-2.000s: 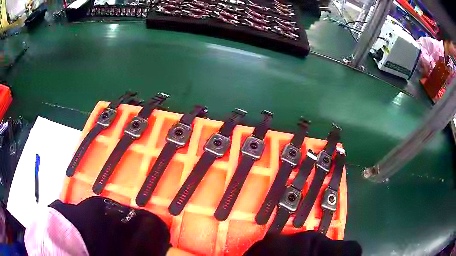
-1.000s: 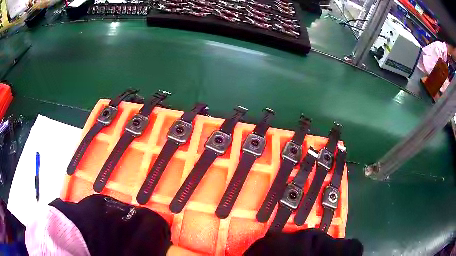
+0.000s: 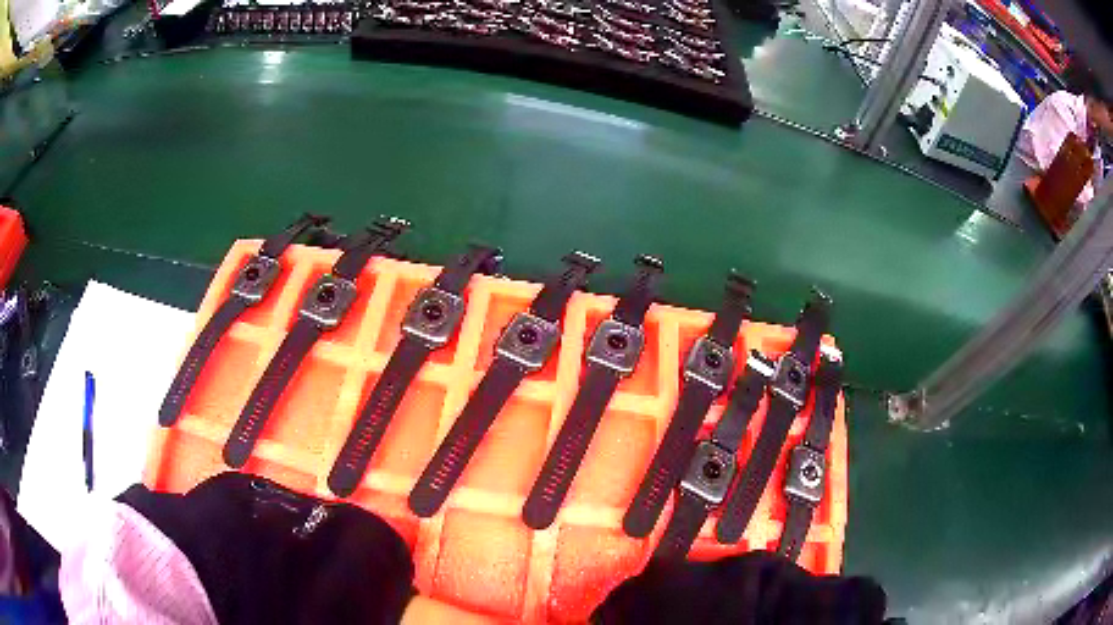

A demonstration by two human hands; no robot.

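Note:
An orange-red compartment tray lies in front of me. Several smartwatches, such as one near the middle, lie face down across it, dark round sensors up and black straps slanting down-left. Two at the right lie lower than the others. Dark cloth shapes cover the tray's near edge at bottom left and bottom right. Neither of my hands can be made out. A small yellowish-orange patch at the bottom edge between the dark shapes is too cut off to identify.
White paper with a blue pen lies left of the tray. A black foam tray of small shiny parts lies across the green bench. A metal post and white-grey box stand right. Another person is far right.
The view has shifted very slightly, so the tray and watches appear a little higher. The watches keep their places in the tray. The other person at far right has moved slightly.

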